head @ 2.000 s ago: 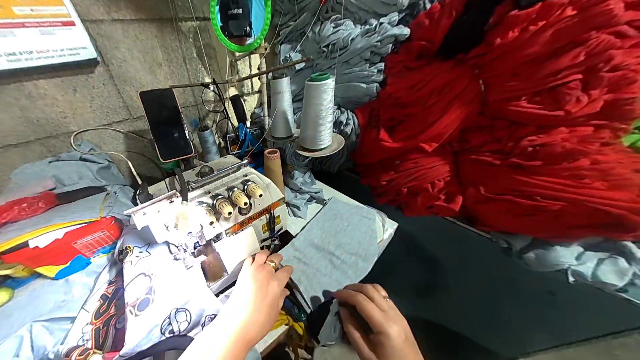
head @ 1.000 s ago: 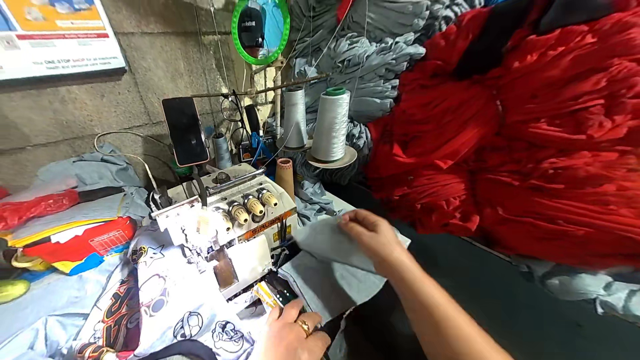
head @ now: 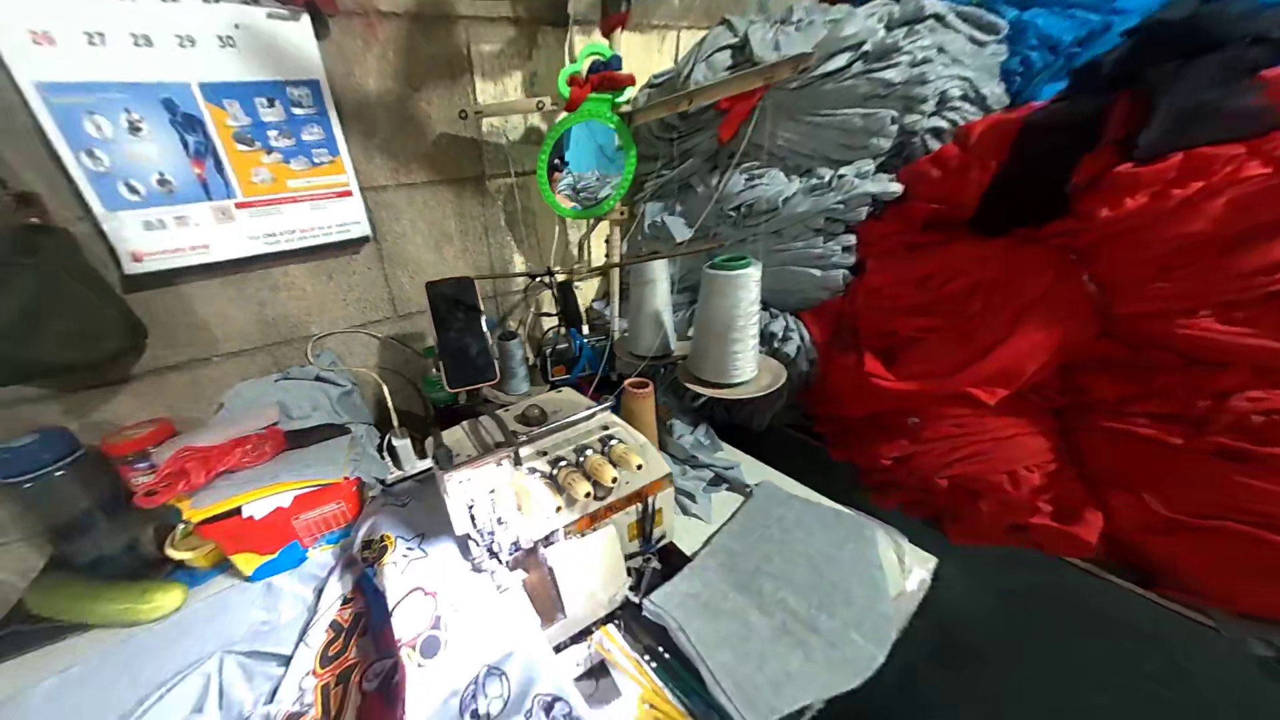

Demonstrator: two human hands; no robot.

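Neither of my hands shows at this moment. A white overlock sewing machine (head: 570,500) with several tension dials stands in the middle of the view, its needle area brightly lit. Printed white fabric (head: 470,640) lies in front and to the left of it. To the machine's right, a flat grey cloth piece (head: 790,590) rests on the table. A large white thread cone (head: 727,320) stands on a round holder behind the machine, beside a second cone (head: 651,308). A brown empty-looking cone (head: 639,410) is nearer the machine.
A phone (head: 461,334) stands upright behind the machine. Red fabric (head: 980,380) is heaped at right, grey fabric (head: 800,150) behind. At left are a cucumber (head: 105,598), a lidded jar (head: 60,500) and a colourful packet (head: 285,520). A green-framed mirror (head: 587,165) hangs near the wall calendar (head: 190,130).
Both hands have left the view; one second ago the right held up a grey cloth and the left was by the machine's front. The view has swung up and left.
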